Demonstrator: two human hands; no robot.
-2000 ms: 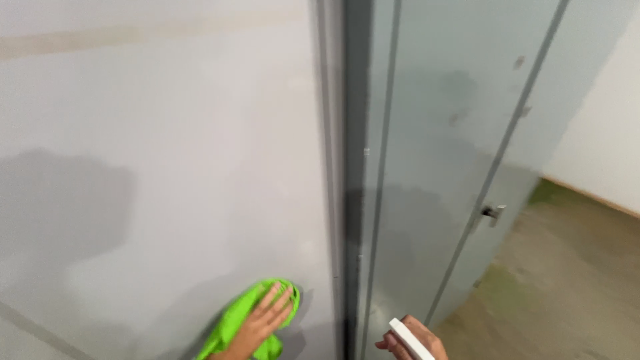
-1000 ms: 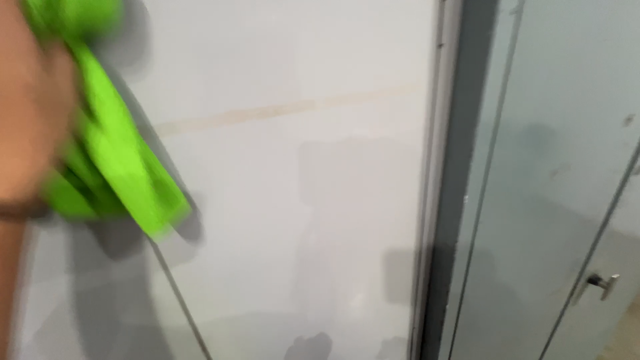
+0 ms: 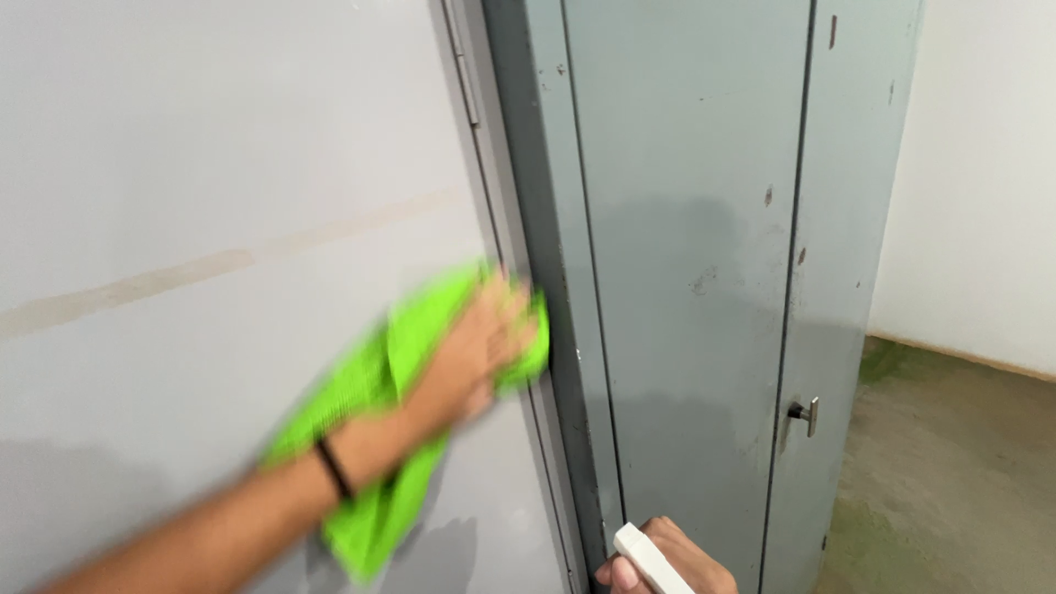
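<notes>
My left hand [image 3: 487, 338], blurred by motion and with a black band at the wrist, presses a bright green cloth [image 3: 371, 412] on the light grey metal cabinet door [image 3: 206, 148], close to its right hinged edge. The cloth hangs down below my forearm. A beige streak [image 3: 140, 285] runs across the door, left of the cloth. At the bottom of the view my right hand [image 3: 676, 553] is closed around a white plastic object [image 3: 648, 561], of which only the top part shows; the rest is cut off by the frame.
A grey-green metal cabinet [image 3: 685, 330] with chipped paint and a small T-shaped handle [image 3: 804, 415] stands beside the light grey one. Farther right are a white wall [image 3: 982, 190] and a stained concrete floor [image 3: 949, 470].
My left hand with the green cloth has moved from the far left of the door to its right edge. My right hand, out of view one second ago, shows again. The view has shifted.
</notes>
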